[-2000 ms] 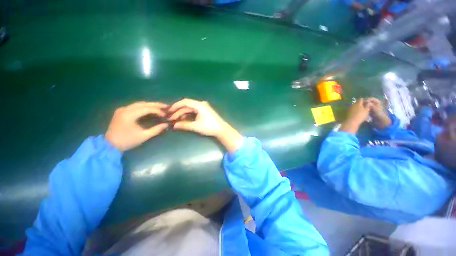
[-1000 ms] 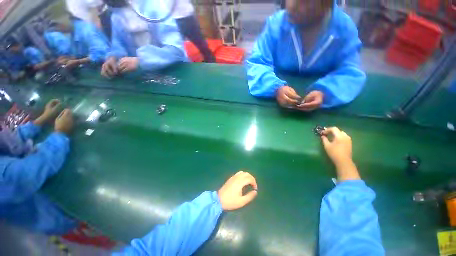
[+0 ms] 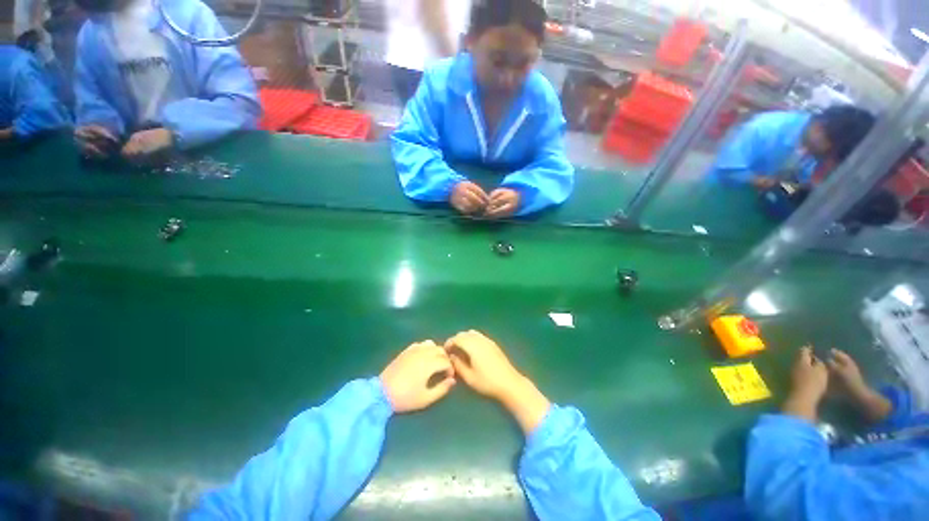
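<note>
My left hand [image 3: 418,377] and my right hand [image 3: 485,364] meet at their fingertips just above the green conveyor belt [image 3: 306,351], low in the middle of the view. The fingers of both hands are curled together. A dark spot shows inside the curl of my left fingers; it may be a small part or only shadow. Anything pinched between the fingertips is hidden. A small dark and silvery unit [image 3: 503,247] lies on the belt ahead of my hands.
Another unit [image 3: 626,280] lies right, one [image 3: 171,229] far left. A white slip [image 3: 561,320] lies ahead-right of my hands. An orange stop box [image 3: 738,336] and yellow label [image 3: 741,384] are right, near a neighbour's hands [image 3: 825,374]. People sit across the belt; a metal post [image 3: 685,132] rises there.
The view has turned right since one second ago. My right hand has drawn back from a unit on the belt and come to my left hand; the fingertips now meet.
</note>
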